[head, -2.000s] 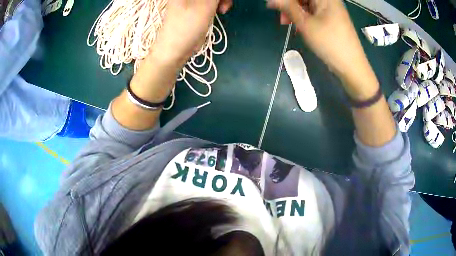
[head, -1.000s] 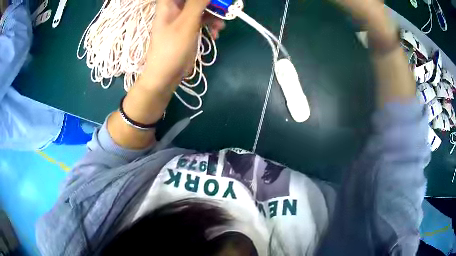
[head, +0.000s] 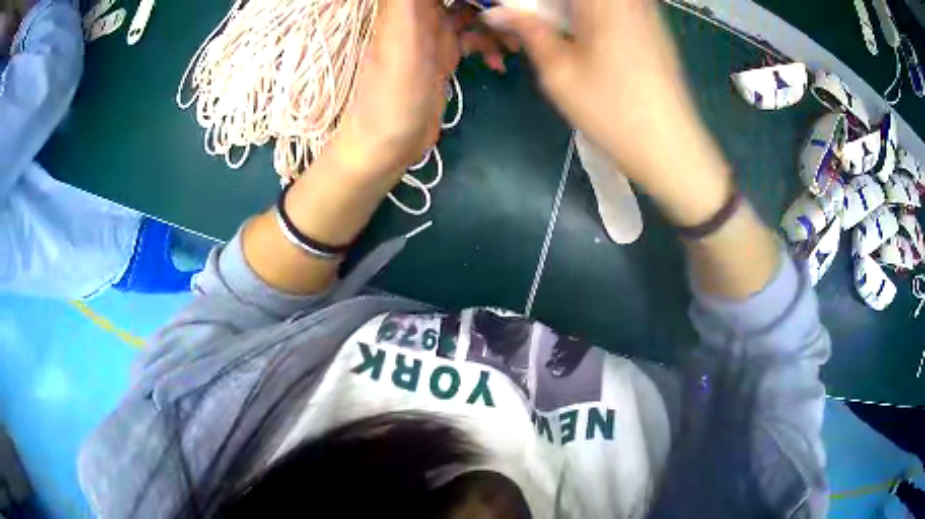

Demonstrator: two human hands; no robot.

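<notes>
My left hand [head: 401, 86] and my right hand [head: 598, 76] are close together at the top edge. Between their fingers is a white piece with a bit of blue [head: 532, 8], which looks like a shoe upper; most of it is hidden or cut off by the frame. My left hand grips it, and my right fingertips are on it, blurred. A flat white sole [head: 617, 203] lies on the table right of the thin seam, its far end hidden behind my right hand. A bundle of pale cord [head: 279, 76] lies left of and partly behind my left hand.
Many white uppers [head: 862, 198] are heaped on the dark green table [head: 487, 243] at the right. Narrow pale strips [head: 142, 20] lie at the upper left and upper right. A person's light blue sleeve [head: 41, 91] is at the left edge. A curved grey strip [head: 740, 25] runs along the far side.
My right hand went out toward the heap at the right, blurred, and is now back beside my left hand. The blue-and-white piece is now mostly out of sight between the hands.
</notes>
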